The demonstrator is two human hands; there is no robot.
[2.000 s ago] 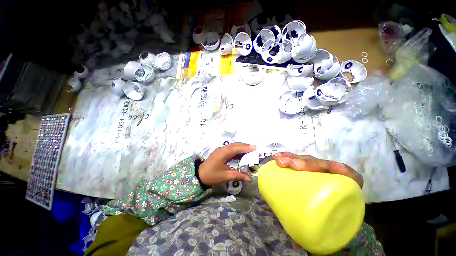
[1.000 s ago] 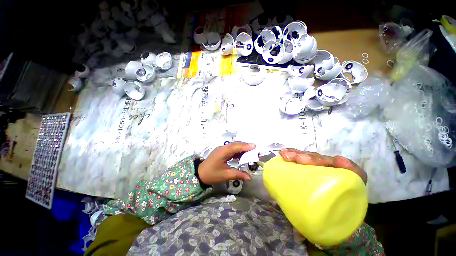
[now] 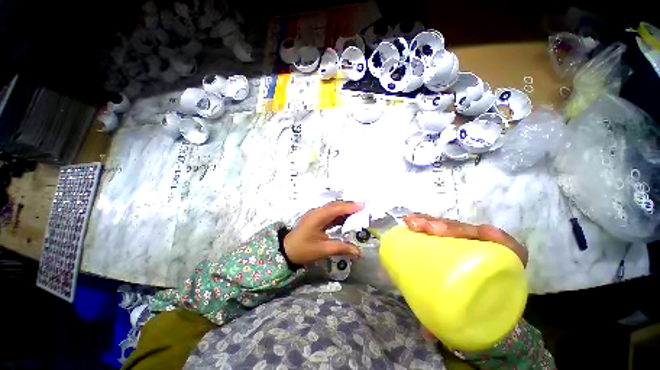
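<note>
My right hand (image 3: 470,233) is closed around a yellow squeeze bottle (image 3: 456,285), whose thin nozzle points left. My left hand (image 3: 318,237) holds a white plastic shell (image 3: 352,225) between thumb and fingers, in front of my body. A dark round insert (image 3: 363,235) shows at the shell, and the nozzle tip is close beside it; I cannot tell whether they touch. Another white shell with a dark disc (image 3: 338,267) lies just below my left hand. The bottle hides part of my right hand.
White shells (image 3: 481,132) are grouped at the back right, with more (image 3: 194,128) at the back left. A clear bag (image 3: 611,166) and a black-handled tool (image 3: 578,233) lie at right. A dotted panel (image 3: 69,230) is at left. Printed white sheeting (image 3: 239,188) covers the bench.
The bottle first shifted slightly right, then slightly back left. The shell in my left hand has turned a little, and its dark insert now shows more clearly.
</note>
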